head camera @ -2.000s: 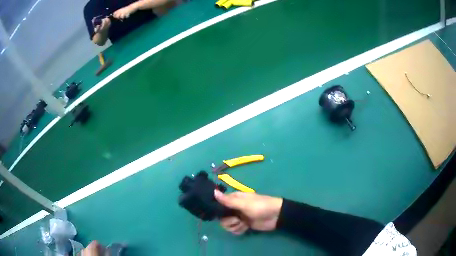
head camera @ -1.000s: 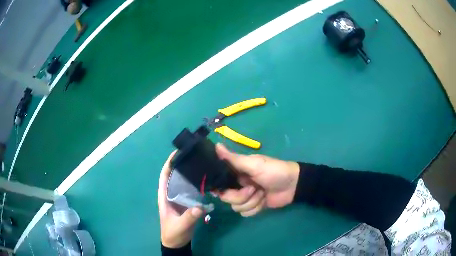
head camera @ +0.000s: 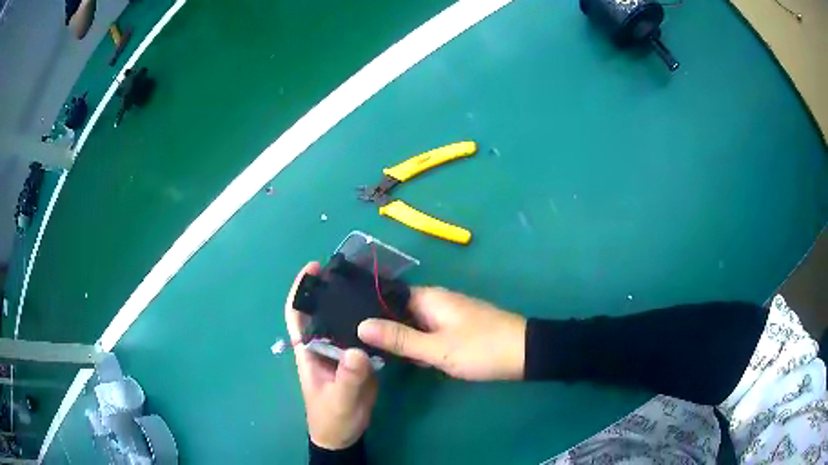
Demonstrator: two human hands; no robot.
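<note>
A black motor unit [head camera: 349, 304] with a thin red wire lies inside a grey curved sleeve [head camera: 389, 258], whose edges show above and below the black body. My left hand [head camera: 331, 390] holds the sleeve and unit from the left and below. My right hand [head camera: 458, 336] holds the unit's right side, thumb on top. A small white connector [head camera: 278, 346] sticks out at the left on its lead. The yellow-handled cutters [head camera: 383, 192] lie open on the green bench above the hands.
A spare black unit [head camera: 631, 23] lies at the top right beside the cardboard [head camera: 790, 54]. Grey sleeves [head camera: 127, 422] are piled at the lower left. A white rail [head camera: 272, 163] edges the green belt [head camera: 245, 82]. A dark unit [head camera: 134, 91] and a person's arm [head camera: 80, 16] show top left.
The black unit has gone from above the sleeve down into it, and the sleeve now shows on both sides. The white connector has moved to the left side. The view has shifted.
</note>
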